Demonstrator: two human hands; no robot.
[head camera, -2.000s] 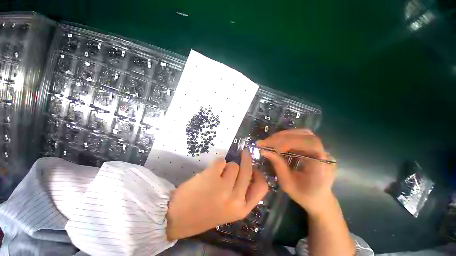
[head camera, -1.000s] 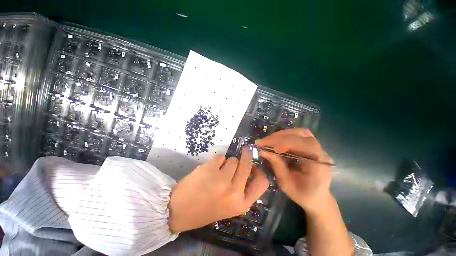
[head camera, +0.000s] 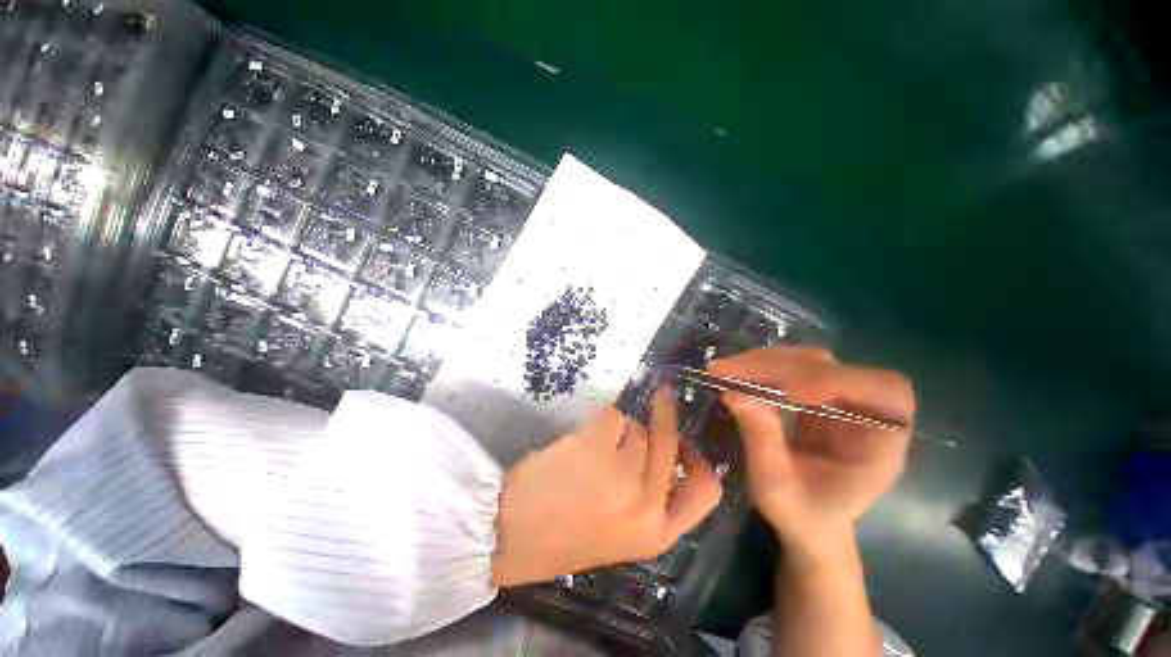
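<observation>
My right hand (head camera: 822, 436) holds the thin metal tweezers (head camera: 822, 409) like a pen, with the tips pointing left at the fingertips of my left hand. My left hand (head camera: 604, 494) is over the clear blister tray (head camera: 353, 244), its fingertips at a small component near the white sheet's right edge. The component is mostly hidden by the fingers, so I cannot tell how it is held. The white sheet (head camera: 616, 225) lies on the tray with a heap of tiny dark parts (head camera: 565, 341) on it.
A second stack of clear trays (head camera: 77, 167) stands at the left. A shiny small plastic bag (head camera: 1014, 526) lies on the green bench mat (head camera: 835, 154) at the right. Blurred objects, one blue, show at the lower right edge.
The view has shifted and tilted, so the tray and sheet sit further right. The tweezers lie flatter, with more of their rear end showing past my right hand. The bright component between the fingers is less visible.
</observation>
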